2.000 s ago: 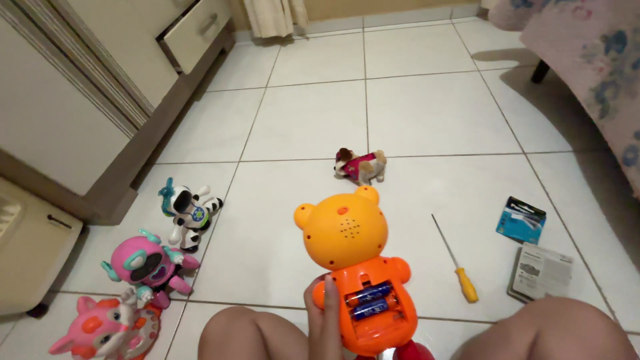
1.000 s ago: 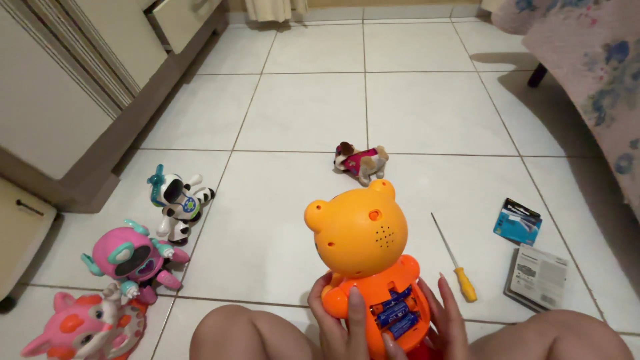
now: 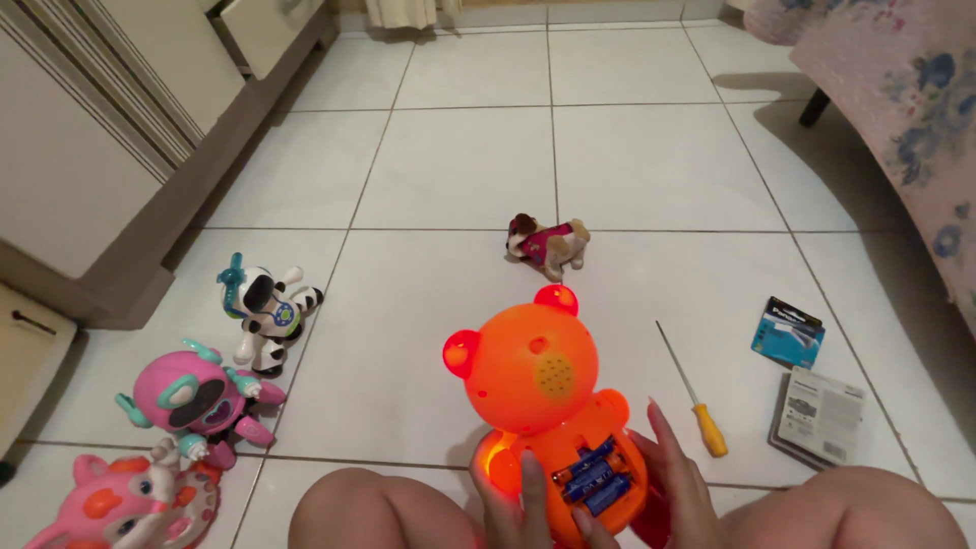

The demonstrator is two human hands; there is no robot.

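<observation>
Between my knees, an orange plastic bear toy (image 3: 531, 370) is held with its back toward me, its head and ears glowing red-orange. Several blue batteries (image 3: 595, 479) lie in its uncovered battery compartment. My left hand (image 3: 512, 488) grips the toy's left side, thumb on its back. My right hand (image 3: 671, 476) is around its right side, a fingertip at the compartment's lower edge and another finger raised. A red part shows under the toy near my right hand. Right of it, a screwdriver with a yellow handle (image 3: 709, 431) lies on the floor.
A small plush dog (image 3: 550, 245) lies ahead. At left are a black-and-white toy (image 3: 267, 313), a pink robot toy (image 3: 194, 396) and a pink animal toy (image 3: 114, 499). Panasonic battery packaging (image 3: 789, 333) and another blister pack (image 3: 820, 415) lie right. A cabinet drawer (image 3: 263, 34) stands open; floral fabric (image 3: 907, 114) hangs right.
The bear toy's head and ears have lit up red-orange. The right hand, not seen on the toy two seconds ago, is now on its right side. More batteries show than two seconds ago.
</observation>
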